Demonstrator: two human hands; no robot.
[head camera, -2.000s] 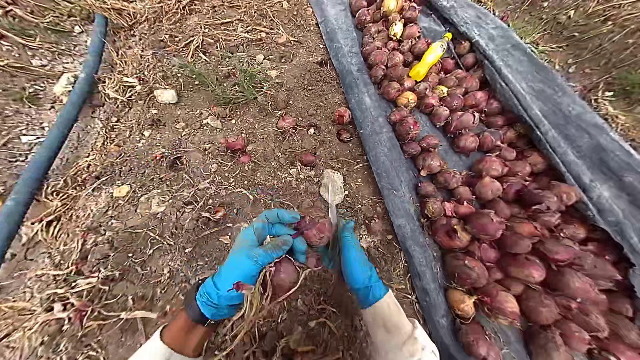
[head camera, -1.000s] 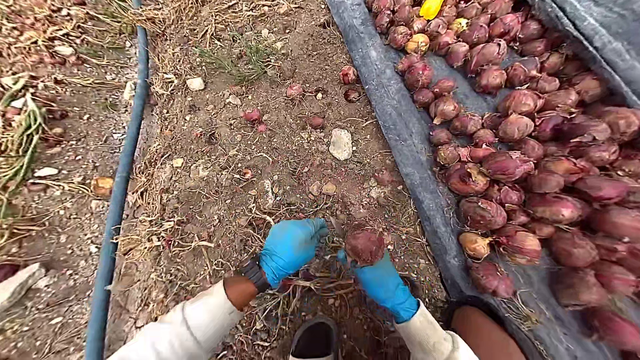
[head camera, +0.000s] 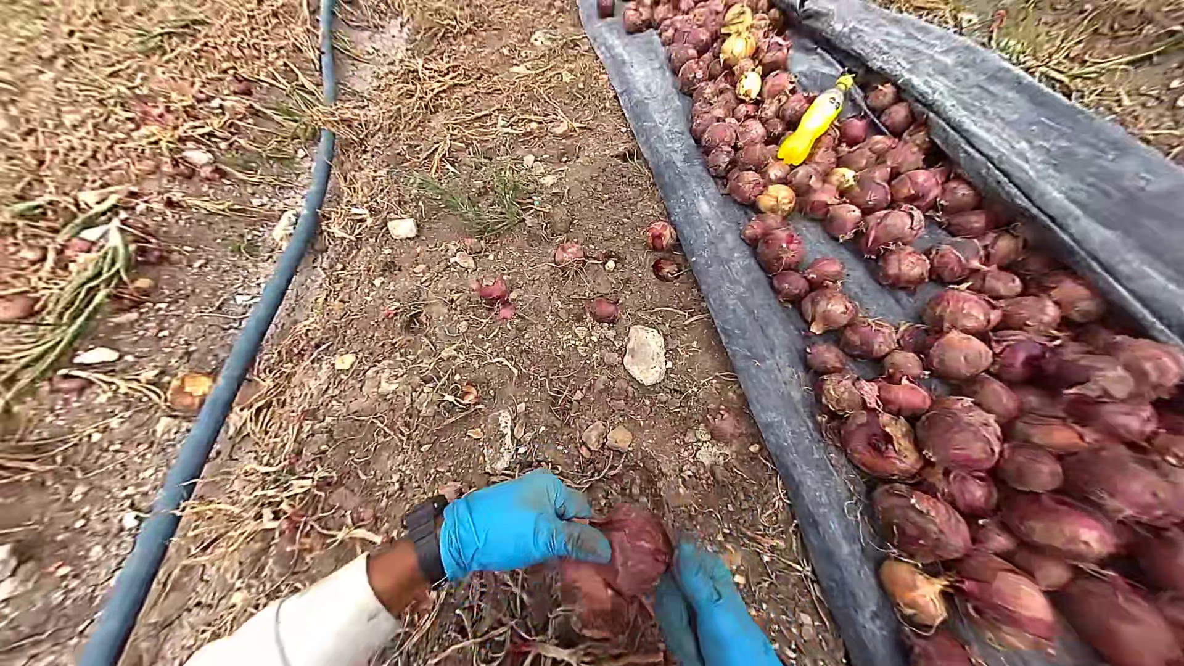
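My left hand (head camera: 523, 527), in a blue glove with a dark band at the wrist, has its fingertips on the left side of a red onion (head camera: 638, 548) at the bottom centre. Close against that onion's right side is my right hand (head camera: 708, 601), also blue-gloved; its fingers are partly hidden, and whether it holds a tool cannot be seen. Another red onion (head camera: 592, 601) lies just below, among dry roots and stems. To the right, many red onions (head camera: 962, 433) lie on a dark sheet (head camera: 786, 388), with a few yellowish ones among them.
A yellow bottle (head camera: 814, 122) rests on the onions at the upper right. A blue-grey hose (head camera: 245, 347) runs along the soil at left. A pale stone (head camera: 645, 355) and several small onion pieces (head camera: 493, 290) lie ahead. Dry stalks (head camera: 74, 314) cover the left side.
One second ago my hands were farther apart, with an onion at the right hand; now both are close around an onion. The view has shifted, and the whole yellow bottle shows again.
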